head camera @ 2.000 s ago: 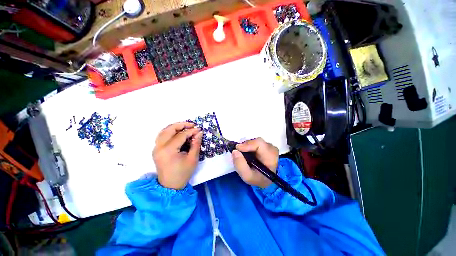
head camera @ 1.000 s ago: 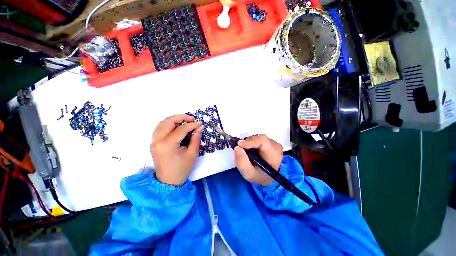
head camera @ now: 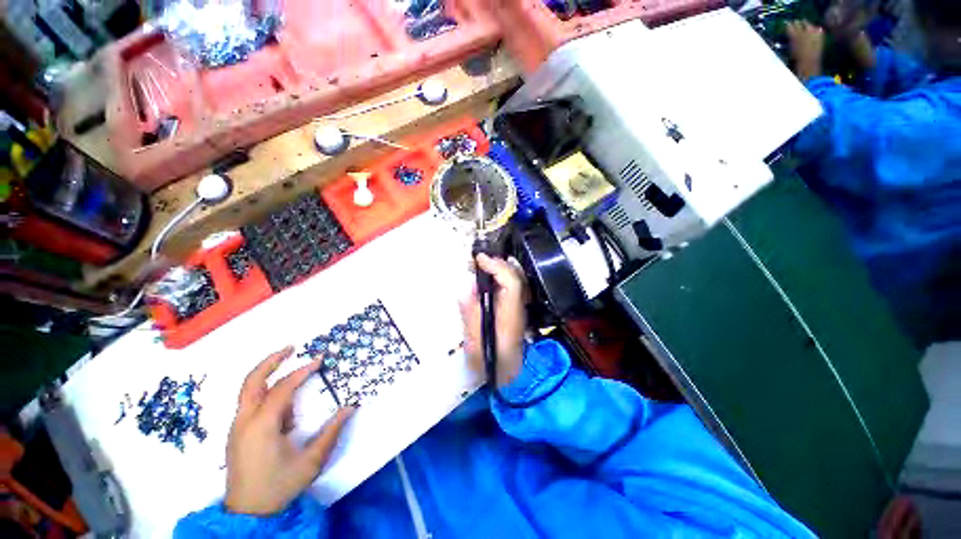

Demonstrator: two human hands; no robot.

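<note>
The panel of small round boards (head camera: pixel 364 353) lies flat on the white sheet (head camera: pixel 316 297). My left hand (head camera: pixel 276 426) is at its left side, thumb and fingers apart around the panel's left edge; I cannot tell whether the fingertips touch it. My right hand (head camera: pixel 503 316) holds the black soldering iron (head camera: pixel 486 305) upright in the view, its metal tip over the mouth of the round can (head camera: pixel 506 190). Whether the tip touches the can is not clear. A loose pile of tiny blue-black leaded components (head camera: pixel 169 411) lies left of my left hand.
A red parts tray (head camera: pixel 379 211) runs behind the sheet, with a second dark panel (head camera: pixel 295 242) across it. Right of the can are a yellow sponge (head camera: pixel 579 179) and a black fan (head camera: pixel 548 263). Another person's blue sleeve (head camera: pixel 859 158) shows at the upper right.
My right hand has carried the iron from the panel to the can. My left hand has opened and moved back to the panel's left edge. The view has swung right and upward.
</note>
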